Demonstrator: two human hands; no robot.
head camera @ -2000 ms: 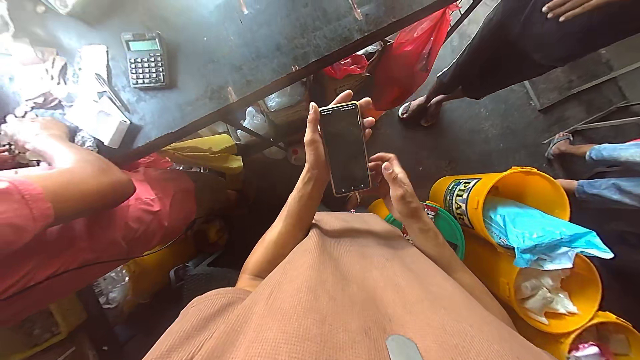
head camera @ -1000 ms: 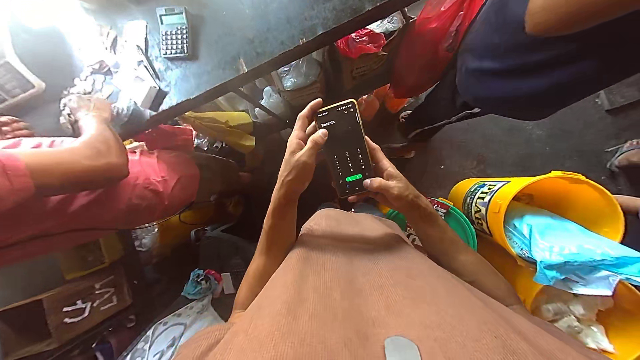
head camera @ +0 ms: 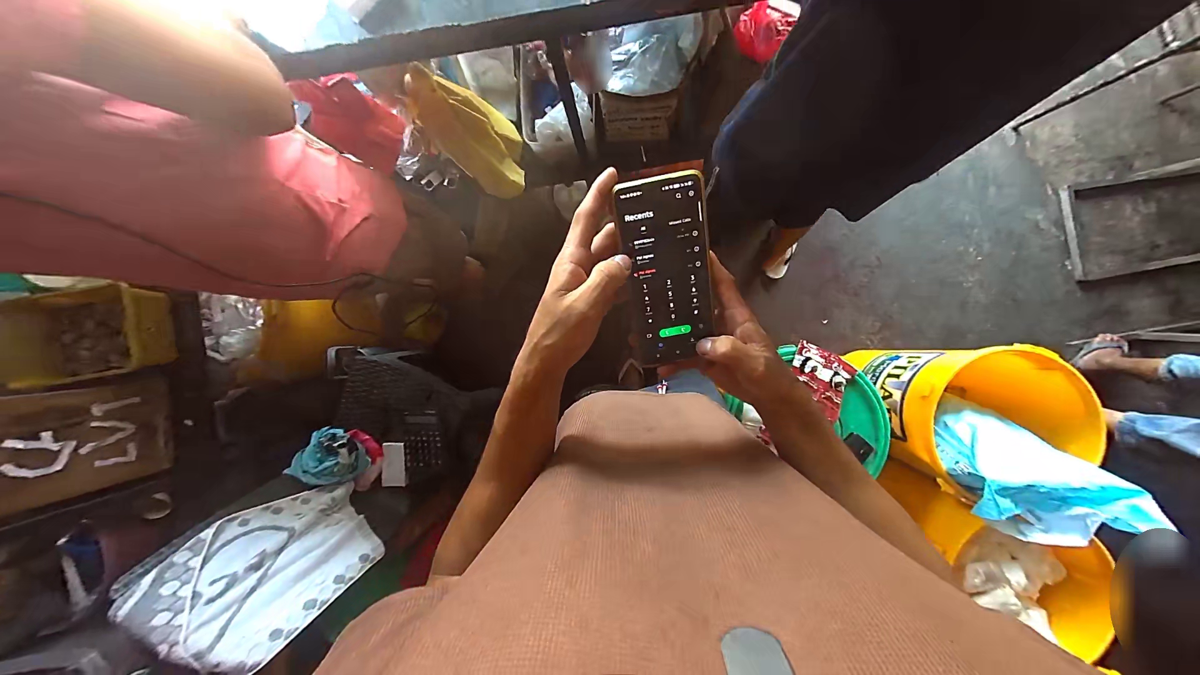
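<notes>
A smartphone (head camera: 667,267) in a yellowish-edged case stands upright between both hands, its lit screen showing a dark call list above a number keypad with a green button. My left hand (head camera: 581,291) grips its left side, the thumb on the screen's left edge. Around the lower right corner is my right hand (head camera: 741,347), its thumb at the bottom of the screen and the fingers partly hidden behind the phone. Both forearms rest alongside the brown shirt (head camera: 656,525) I wear.
Yellow buckets (head camera: 1022,394) with a light blue plastic bag (head camera: 1041,478) lie at the right, beside a green round container (head camera: 867,422). A person in a pink shirt (head camera: 187,197) is at the left, another in dark clothes ahead. A patterned white bag (head camera: 253,572) lies lower left.
The phone's screen went from nearly blank to a keypad, now with a call list above it. My right hand has closed in on the phone's lower corner. The view has shifted.
</notes>
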